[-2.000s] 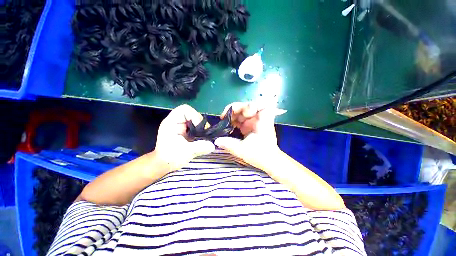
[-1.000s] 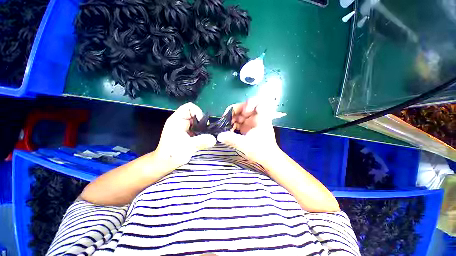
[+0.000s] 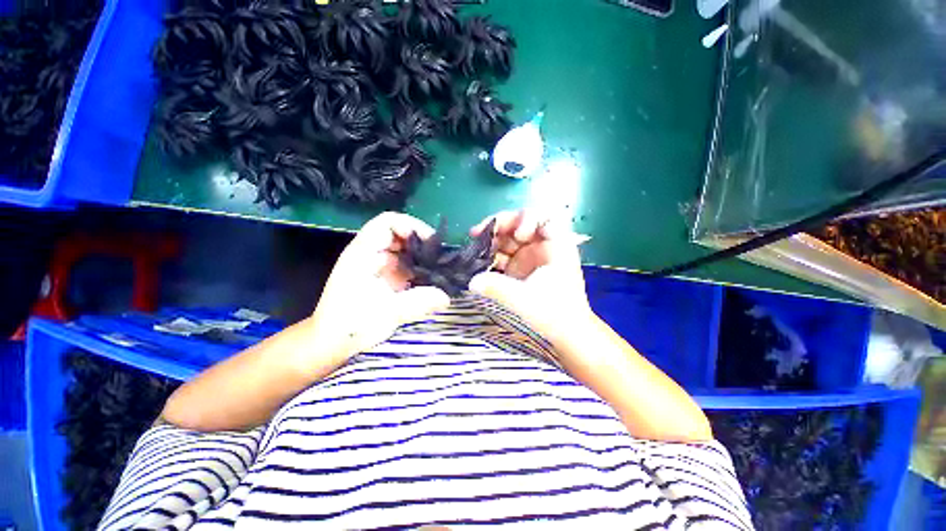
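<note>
A black spiky piece (image 3: 448,266) is held between my two hands, in front of my striped shirt at the bench's front edge. Its pointed tips face away from me. My left hand (image 3: 376,274) grips its left side with thumb and fingers. My right hand (image 3: 531,272) grips its right side, with the thumb on the near edge. Fingers hide both ends of the piece. A white glue bottle (image 3: 518,150) lies on the green bench beyond my right hand, its round end towards me. Many black spiky pieces (image 3: 332,104) are massed on the bench at the left.
The green bench (image 3: 643,156) has a clear plastic screen (image 3: 819,135) at right. Behind it a carton (image 3: 830,261) holds orange-brown pieces. A black cable crosses there. Blue crates of black pieces stand at far left (image 3: 95,124) and below the bench, left (image 3: 47,415) and right (image 3: 900,446).
The black spiky piece has turned between my hands, so its tips now fan out more and more of its surface shows. Both hands have stayed nearly in place, still holding it.
</note>
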